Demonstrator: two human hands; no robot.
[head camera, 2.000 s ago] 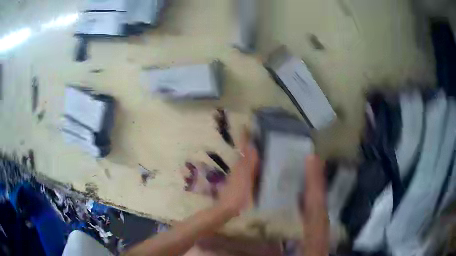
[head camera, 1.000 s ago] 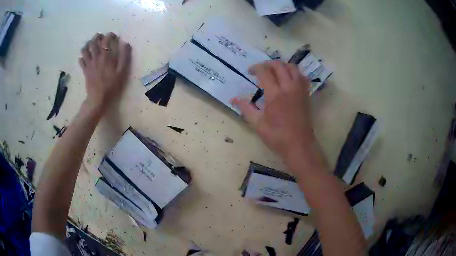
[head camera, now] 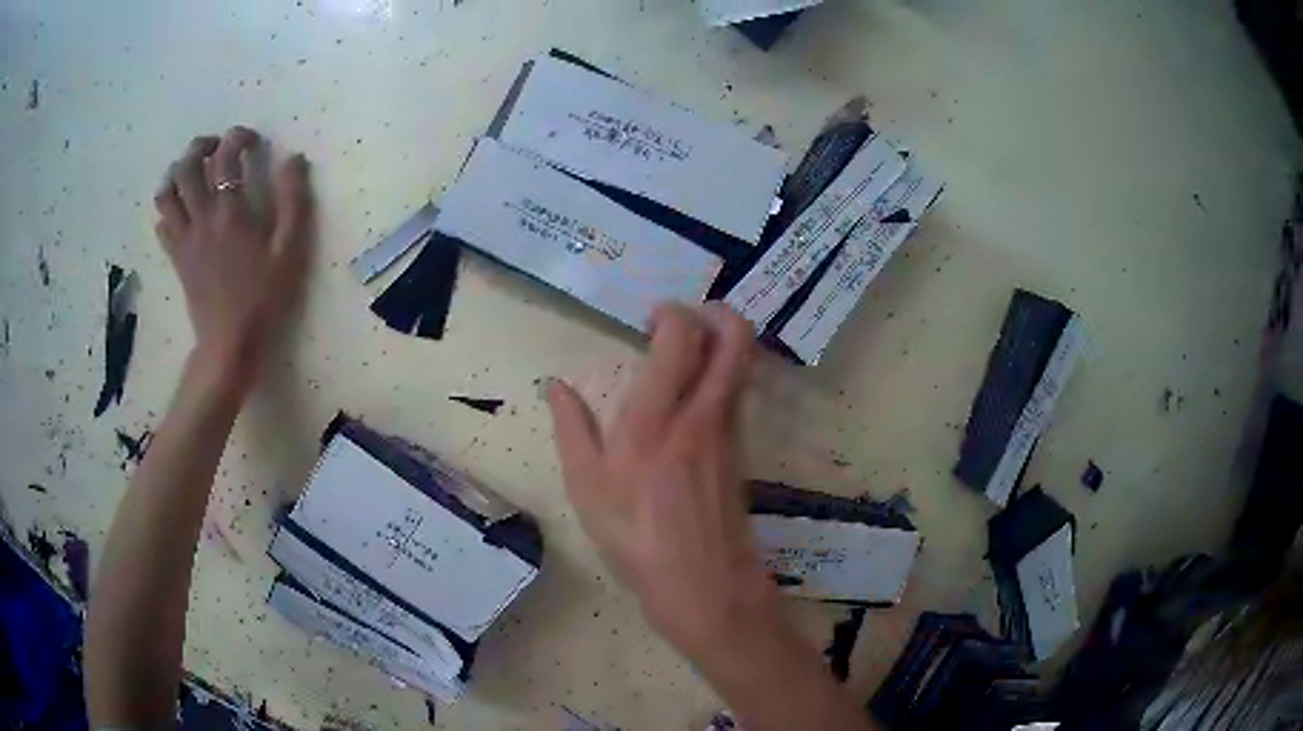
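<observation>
Two rectangular panel bundles with printed white tops, one upper (head camera: 643,143) and one lower (head camera: 572,236), lie side by side at the upper middle. Narrow strip bundles (head camera: 829,243) lie at an angle by their right ends. My right hand (head camera: 657,443) is just below the lower bundle, thumb and fingers apart, fingertips close to its right corner; I cannot tell if they touch. My left hand (head camera: 232,243), with a ring, rests palm down on the table at the left, holding nothing.
A stacked bundle group (head camera: 415,536) lies at the lower left. Other bundles lie at the lower middle (head camera: 843,554) and right (head camera: 1022,393), (head camera: 1050,586). Black offcuts (head camera: 422,286) lie left of the panels. Dark pieces (head camera: 950,671) are at the bottom right. Blue cloth (head camera: 36,643) is at the lower left edge.
My right hand has moved off the panel bundles, back towards me and left, uncovering the strip bundles. The view has shifted slightly. Two seconds ago both hands were around one bundle.
</observation>
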